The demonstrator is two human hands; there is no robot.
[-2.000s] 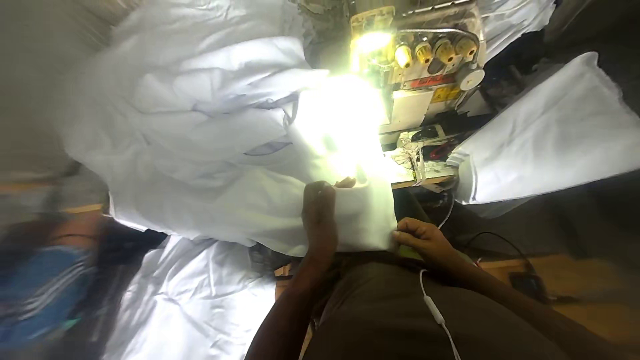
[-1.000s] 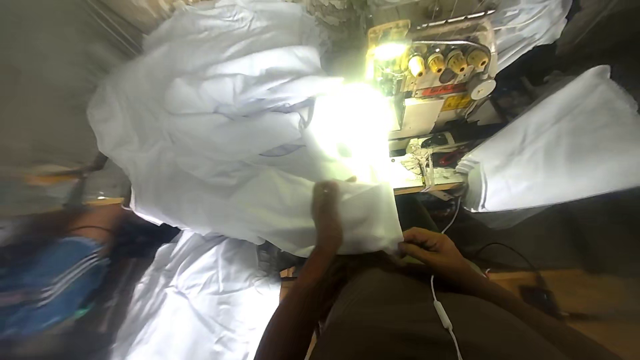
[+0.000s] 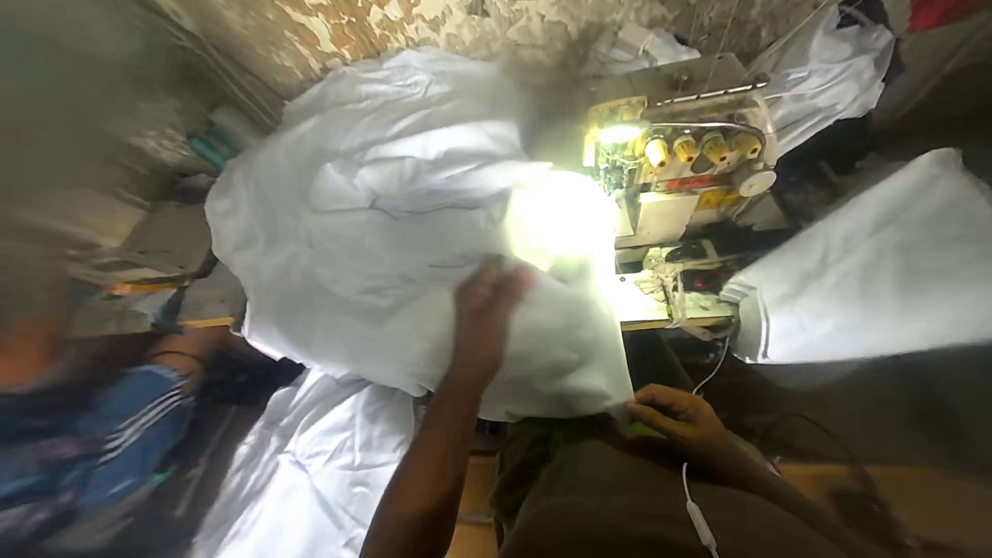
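A large heap of white fabric (image 3: 372,256) covers the work surface in front of me, its right part glaring under the lamp. On top of it lies my left hand (image 3: 490,298), blurred, with the fingers stretched towards the bright area; whether it grips any cloth does not show. My right hand (image 3: 670,415) pinches the near right corner of the fabric between thumb and fingers, close to my lap. Beyond the cloth, at the upper right, stands an overlock sewing machine (image 3: 682,163) with a lit lamp and several yellow tension dials.
White cloth (image 3: 876,271) with stacked edges extends at the right. More white fabric (image 3: 310,473) hangs low at the left. Another person's blue striped sleeve (image 3: 143,426) is at the far left. Thread scraps (image 3: 666,279) lie by the machine, and a white cable (image 3: 697,519) crosses my lap.
My left hand has moved forward over the fabric, away from its near edge. My right hand remains at the fabric's corner. The view has shifted somewhat.
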